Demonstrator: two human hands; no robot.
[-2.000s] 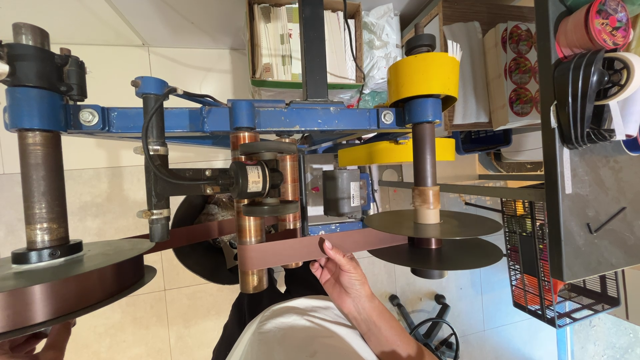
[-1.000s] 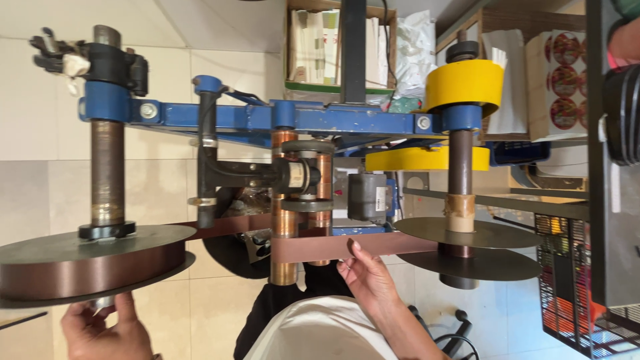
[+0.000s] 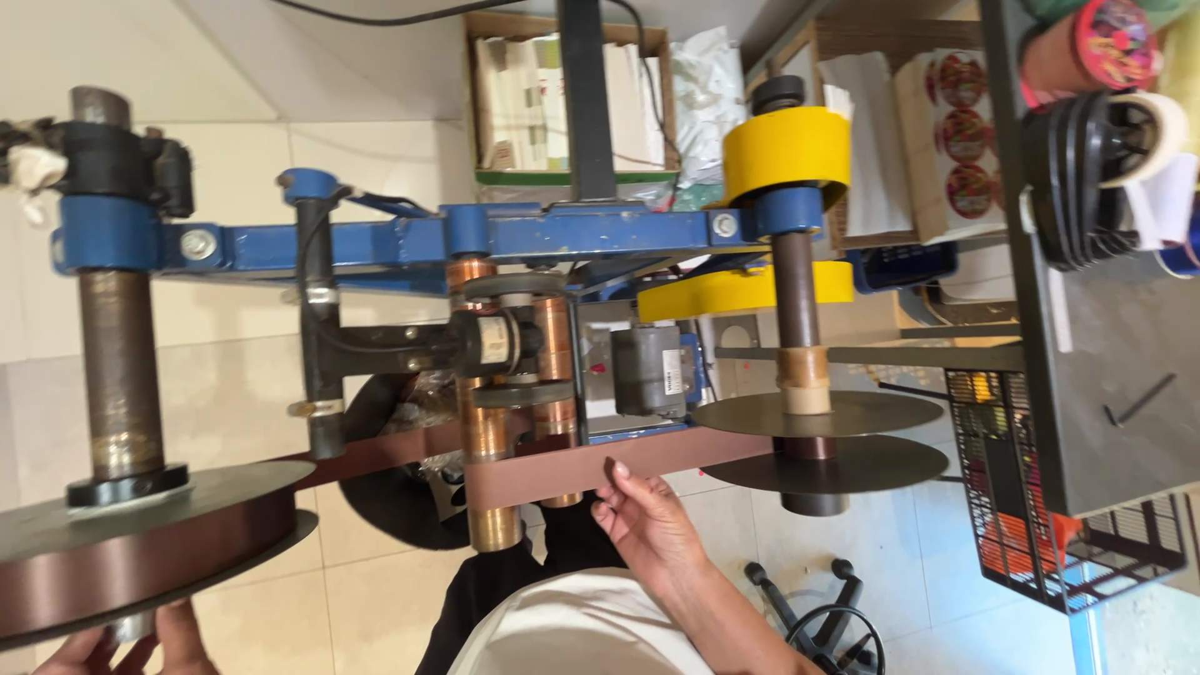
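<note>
A wide brown ribbon runs from the full reel at the left, round copper-coloured rollers, to a spool with two dark metal discs at the right. My right hand is at the ribbon's lower edge between rollers and spool, thumb in front of it and fingers curled below; whether it pinches the ribbon cannot be told. My left hand is under the left reel at the bottom edge, its fingers around the metal shaft end; it is partly cut off by the frame.
The blue steel frame spans the view, with yellow pulleys at the right. Behind stands a cardboard box of papers. At the right are a dark table with tape rolls and a black wire basket. A wheeled chair base stands below.
The view has shifted sideways and back. My left hand stays beneath the left reel and my right hand stays by the ribbon between the rollers and the right spool.
</note>
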